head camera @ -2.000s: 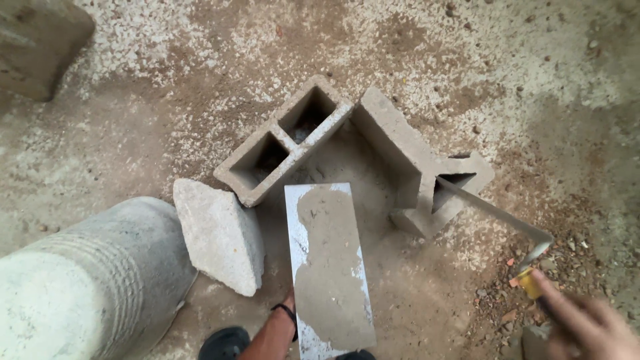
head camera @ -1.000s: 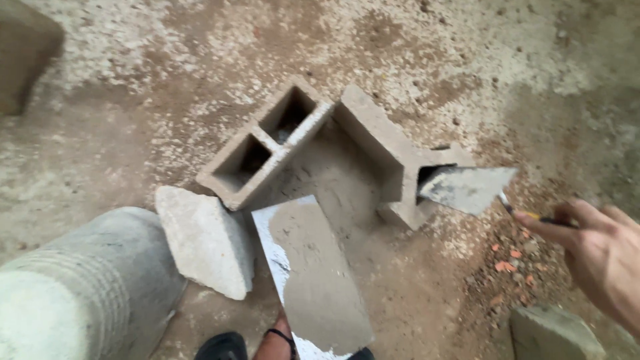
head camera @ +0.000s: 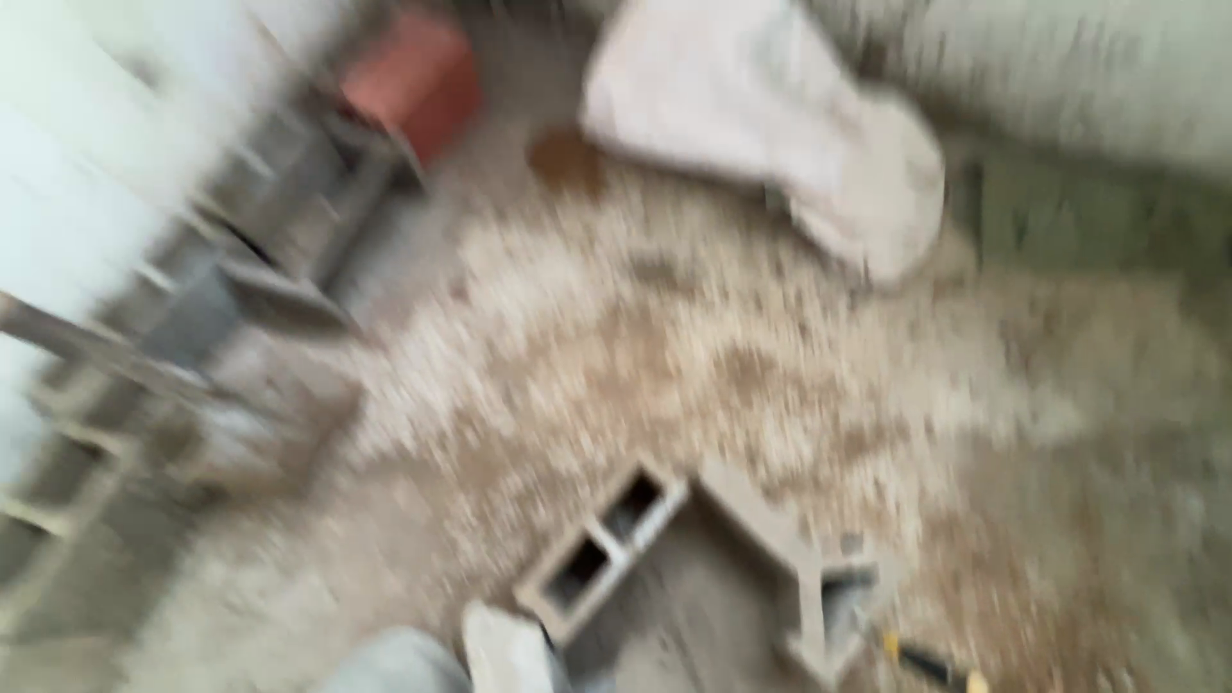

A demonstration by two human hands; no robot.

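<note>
A hollow concrete block (head camera: 616, 549) with two open cells stands at the lower middle. Right of it, a broken concrete block (head camera: 770, 529) leaves an angled gap between them. The trowel's yellow and black handle (head camera: 919, 662) shows near the bottom edge, its grey blade (head camera: 847, 604) at the broken block's cell. Only a blurred fingertip of my right hand (head camera: 977, 682) appears, at the handle's end; the rest is cut off. A mortar-coated board (head camera: 664, 664) partly shows at the bottom. My left hand is outside the view.
A pale block piece (head camera: 505, 650) and a rounded grey container (head camera: 399, 664) are at the bottom. Concrete blocks (head camera: 77, 472) line the left side, near a long-handled tool (head camera: 106, 356). A pale sack (head camera: 731, 87) and a reddish object (head camera: 414, 82) lie farther back. Everything is blurred.
The view has swung up and away, blurring the scene. My left hand, seen earlier by the board, is out of frame; only a fingertip of my right hand remains in view.
</note>
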